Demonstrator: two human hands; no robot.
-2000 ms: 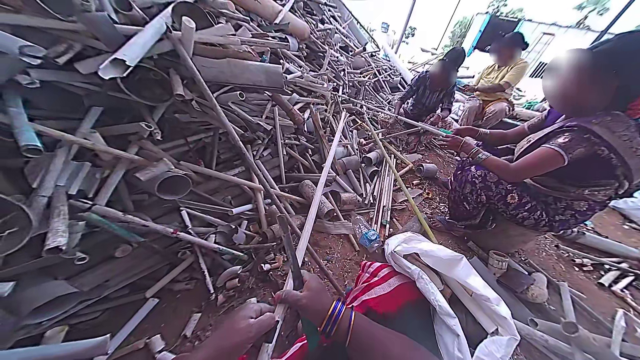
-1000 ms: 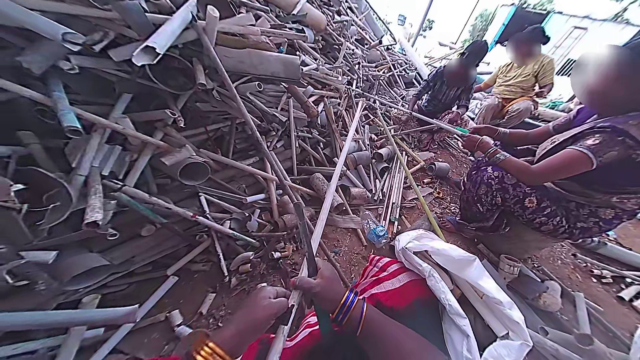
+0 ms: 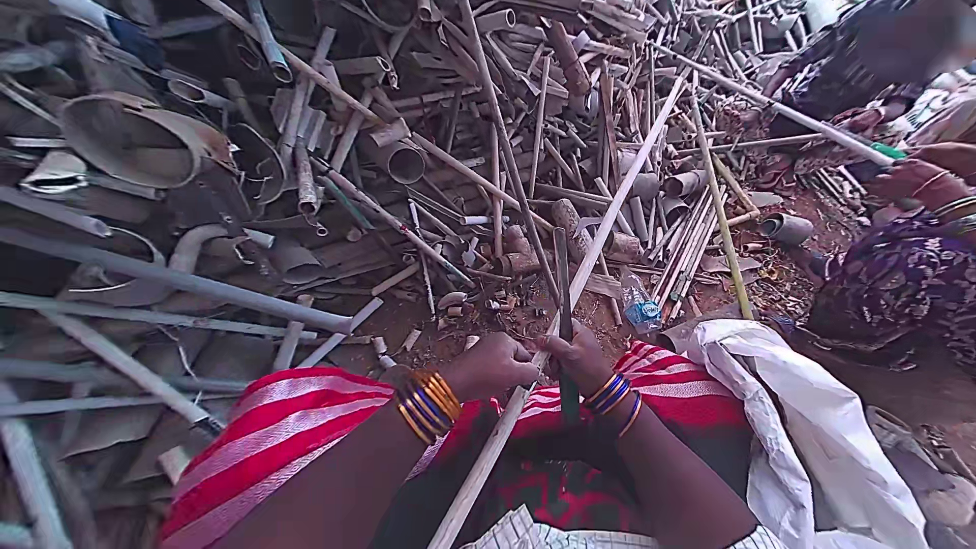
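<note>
A long pale pipe or conduit (image 3: 627, 183) runs diagonally from my lap up into the scrap heap. My left hand (image 3: 499, 366), with gold and blue bangles at the wrist, is closed on it. Right beside it, my right hand (image 3: 581, 358) grips a dark, narrow flat blade (image 3: 563, 274), which stands nearly upright and crosses the pipe. Its lower end shows green below the hand. Red and white striped cloth (image 3: 305, 427) covers my knees under both forearms.
A large heap of scrap pipes (image 3: 457, 168) fills the left and middle. A crumpled clear plastic bottle (image 3: 640, 309) lies on the soil. White sacking (image 3: 823, 427) is at my right knee. At the right, a person's hand (image 3: 926, 183) holds another long pipe (image 3: 785, 110) near a green part.
The view has tilted down, so my lap and forearms show more. Both hands remain together at the pipe, and the blade is still in my right hand.
</note>
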